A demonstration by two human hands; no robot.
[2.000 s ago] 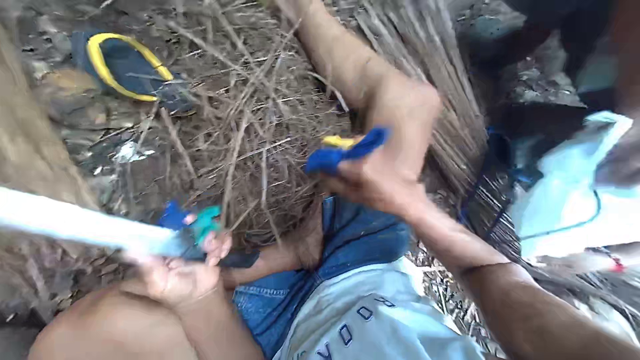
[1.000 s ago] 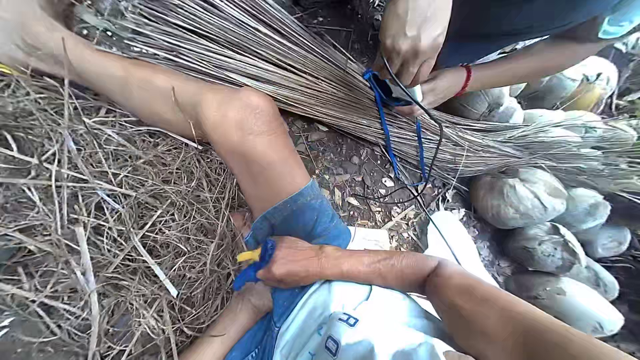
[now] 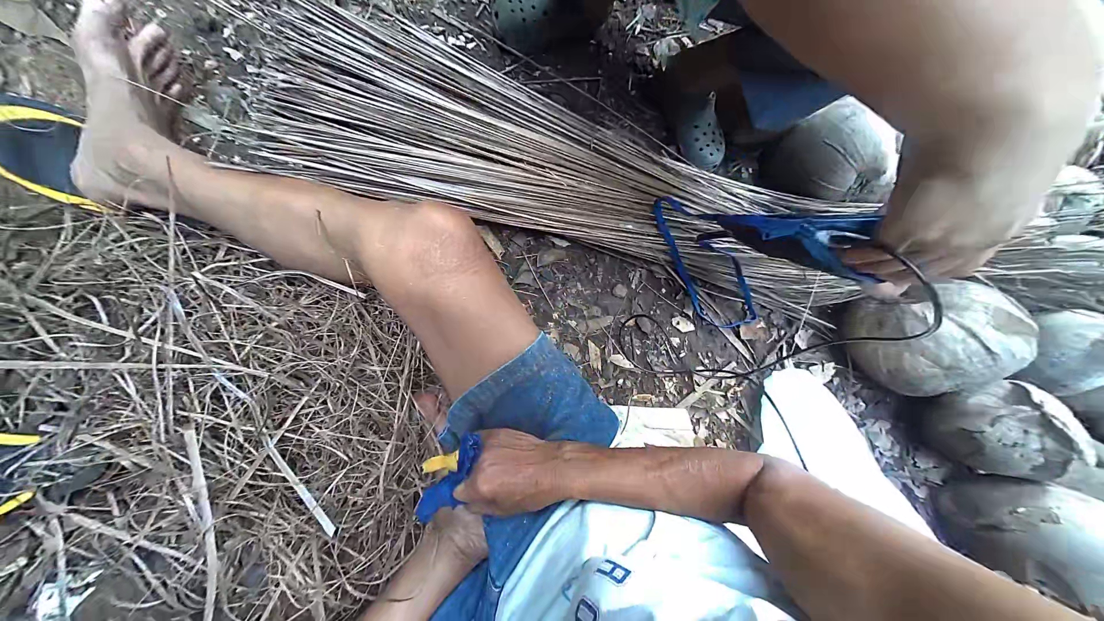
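Observation:
My right hand (image 3: 509, 474) is closed around a bunched blue cloth (image 3: 448, 496) with a yellow piece (image 3: 441, 463) sticking out, above my denim shorts. Just below it my left hand (image 3: 457, 535) meets the lower end of the cloth; its fingers are mostly hidden. Beyond my bent leg lies a long bundle of thin dry sticks (image 3: 483, 147), tapering toward the right. Over its narrow part another person's hand (image 3: 940, 216) holds a dark item with blue straps (image 3: 776, 233). A black cord (image 3: 828, 345) trails from there across the ground.
Several dry husked coconuts (image 3: 940, 336) lie at the right. Loose dry stems (image 3: 285, 414) cover the ground at the left. A black and yellow sandal (image 3: 39, 155) is by my foot. A white bag-like thing (image 3: 819, 431) lies beside my forearm. Perforated grey shoes (image 3: 700, 138) show beyond the bundle.
Two seconds ago my hands were apart, the left on a long pale blade; now they are together at the blue cloth and no blade shows. The view has swung right.

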